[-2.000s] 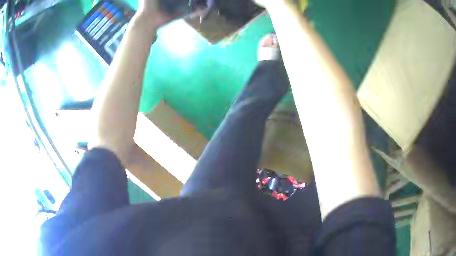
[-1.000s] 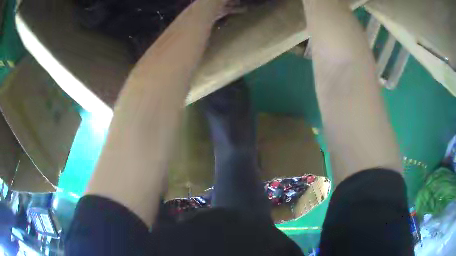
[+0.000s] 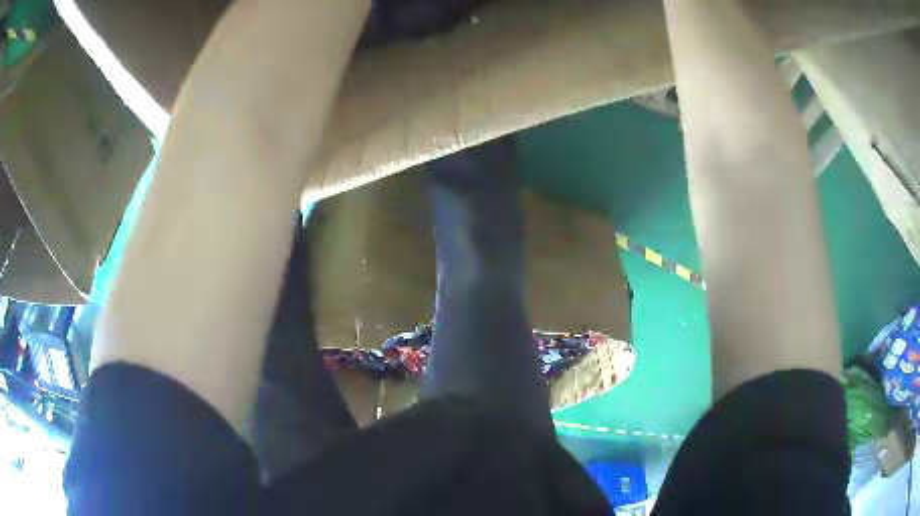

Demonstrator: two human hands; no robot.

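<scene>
A large cardboard carton (image 3: 494, 76) lies across the top of the view, with its near flap or wall facing me. Dark parts (image 3: 419, 18) show inside it at the top edge, too cut off to make out singly. Both my forearms reach up over the carton, one on each side. My left hand and my right hand are beyond the top edge, so I cannot see what they hold or touch.
A carton of red and black parts (image 3: 409, 353) stands on the green floor (image 3: 666, 353) around my legs. Another carton (image 3: 71, 151) is at the left. A flap (image 3: 878, 111) and pale slats (image 3: 822, 131) are at the right. Yellow-and-black tape (image 3: 661, 259) crosses the floor.
From the earlier view of the scale, my view has turned to the large carton. Since one second ago, my hands have moved out past the top edge and my forearms are farther apart.
</scene>
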